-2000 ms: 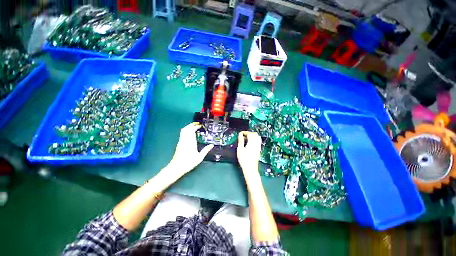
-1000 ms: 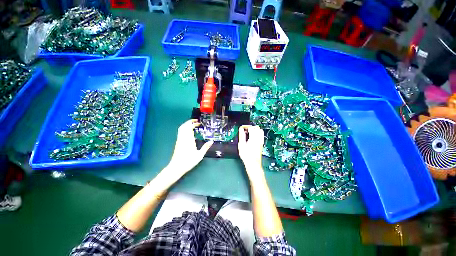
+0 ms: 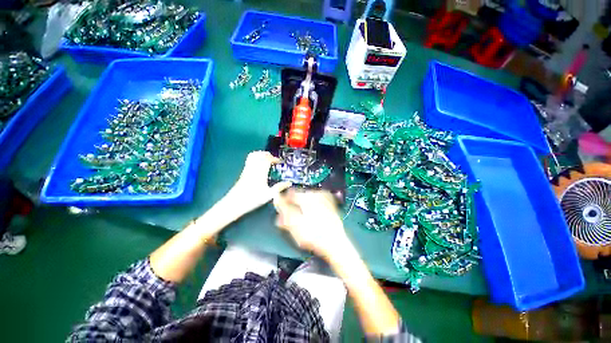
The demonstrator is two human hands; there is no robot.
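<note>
The test fixture stands in the centre, with a black base [image 3: 333, 157] and an upright black back plate. Its red-orange clamp handle [image 3: 299, 123] is down over the base. A green circuit board [image 3: 309, 175] lies at the front of the base under the press parts. My left hand [image 3: 256, 179] is at the base's left front corner, thumb and fingers apart around the board's left end; whether it grips the board is unclear. My right hand [image 3: 309, 220] is blurred, just in front of the base, its fingers near my left thumb; its fingertips are unclear.
A tangled heap of boards [image 3: 419, 194] lies right of the fixture. Rows of boards lie in a blue tray [image 3: 205, 120] at left. A small blue tray [image 3: 285, 59], a power supply [image 3: 375, 60] and two blue trays [image 3: 519, 228] stand beyond and at right. An orange fan [image 3: 589, 213] is far right.
My right hand has moved left and toward me, from the base's right side to its front. My left hand stays at the left corner. The handle stays down. The view has shifted slightly.
</note>
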